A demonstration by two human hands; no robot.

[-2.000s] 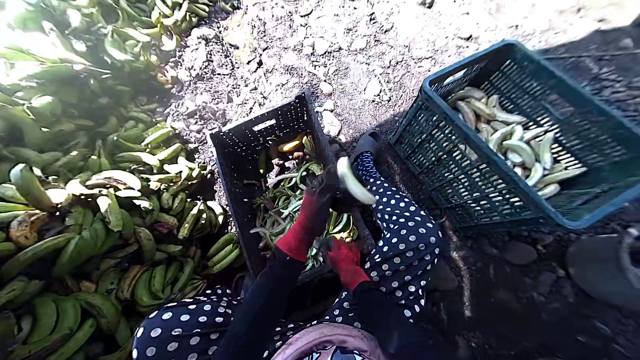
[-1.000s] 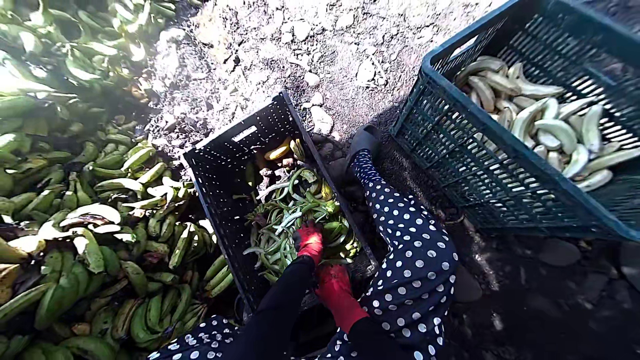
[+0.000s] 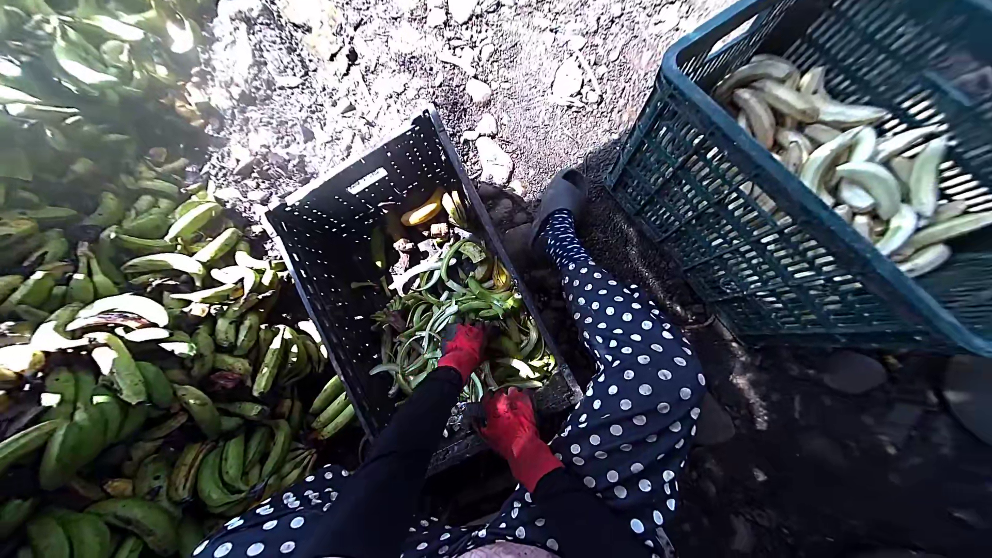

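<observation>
My left hand [image 3: 463, 347], in a red glove with dark fingers, reaches down among green plantain peels [image 3: 434, 310] inside a black plastic crate [image 3: 333, 209]. Its fingertips are hidden in the peels. At the crate's near edge is my right hand [image 3: 510, 422], gloved the same way, with its fingers bent; whether it holds anything cannot be seen. A yellow plantain [image 3: 423, 209] lies toward the crate's far end. Peeled plantains [image 3: 868, 186] lie in a dark green plastic crate [image 3: 775, 194] at the upper right.
A large heap of unpeeled green plantains [image 3: 217, 403] fills the left side. My leg in polka-dot cloth [image 3: 628, 387], ending in a grey shoe [image 3: 564, 194], stretches between the crates. Stones [image 3: 493, 159] lie on the rough ground beyond the black crate.
Two seconds ago a peeled plantain was at my left hand, above the black crate's right edge; it is no longer there. That hand has gone down into the peels. The view has shifted.
</observation>
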